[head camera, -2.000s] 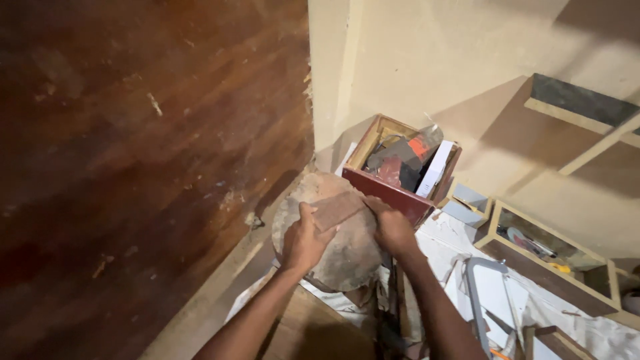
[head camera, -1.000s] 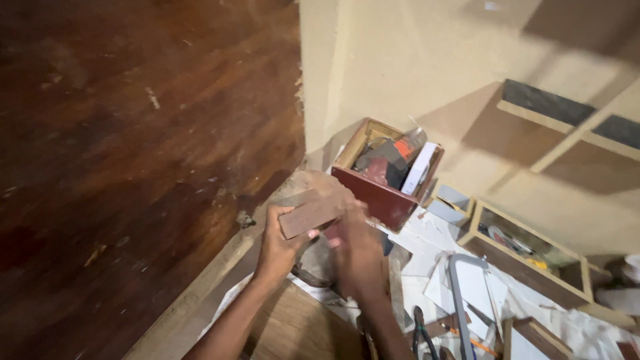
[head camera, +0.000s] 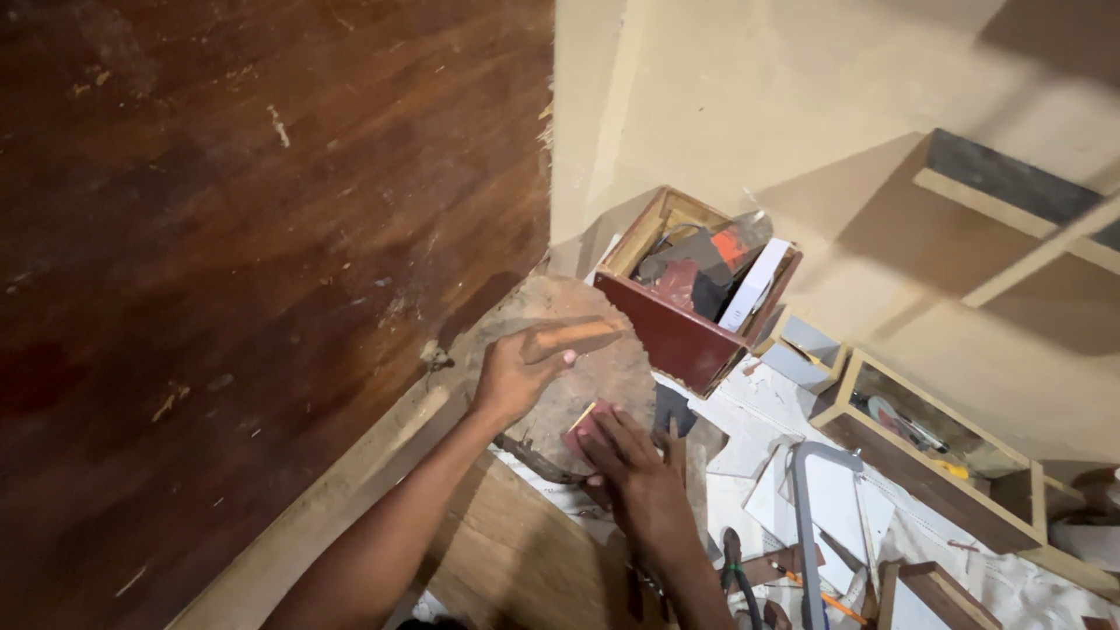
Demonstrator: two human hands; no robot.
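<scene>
My left hand (head camera: 516, 376) grips a small wooden block (head camera: 573, 339) above the far half of a round wooden stump (head camera: 612, 372). Its pale orange-brown edge faces up. Nearer to me, my right hand (head camera: 626, 451) has its fingers on a small reddish piece, which looks like folded sandpaper (head camera: 584, 429), at the stump's near right part. The two hands are apart. The underside of the reddish piece is hidden.
A dark red wooden box (head camera: 669, 337) of tools stands behind the stump. At the right are a hacksaw (head camera: 805, 525), pliers (head camera: 731, 551), a pencil (head camera: 822, 595) and an open wooden tray (head camera: 936, 503). A brown wooden panel (head camera: 262, 262) rises at the left.
The hands were together at the block one second ago; now they are apart. My right hand has come down toward the stump's near side. The block in my left hand has turned.
</scene>
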